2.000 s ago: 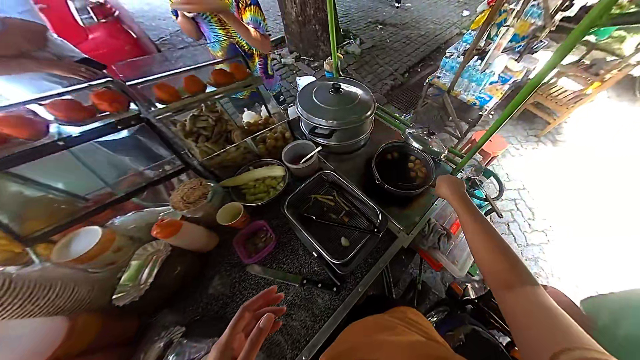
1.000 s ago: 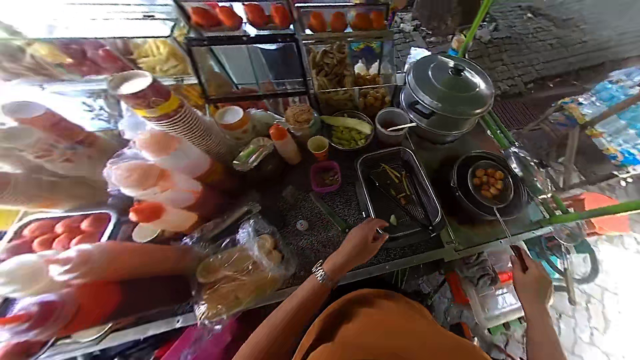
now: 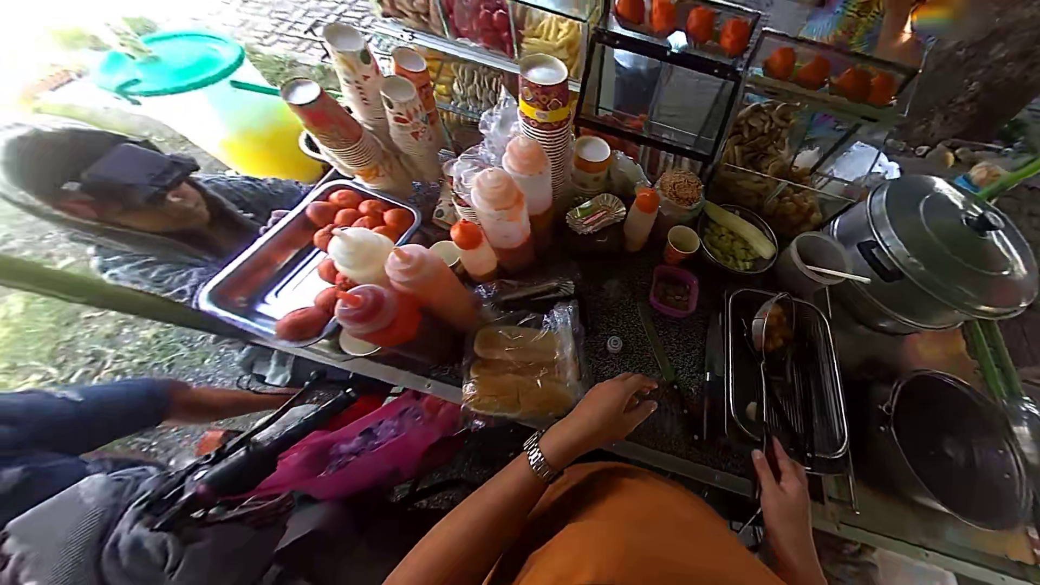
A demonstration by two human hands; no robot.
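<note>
My right hand (image 3: 786,496) grips the handle of a metal strainer ladle (image 3: 772,325). Its bowl, with small fried balls in it, lies over the far end of a metal draining tray (image 3: 837,406). My left hand (image 3: 613,410), with a metal watch at the wrist, is held over the front of the counter with fingers loosely bent and nothing seen in them. A plastic bag of bread buns (image 3: 520,366) lies just left of it, and a knife (image 3: 658,345) lies beyond its fingertips. Right of the tray stands a dark cooking pot (image 3: 959,447).
A large lidded steamer pot (image 3: 934,244) stands at the right. Sauce bottles (image 3: 431,284), stacked paper cups (image 3: 548,114) and a steel tray of orange-coated food (image 3: 309,252) crowd the left. Glass display cases (image 3: 658,89) line the back. A person (image 3: 138,187) is close to the left edge.
The strainer ladle with the fried balls has moved from the cooking pot to the draining tray, held by my right hand. The view has swung left.
</note>
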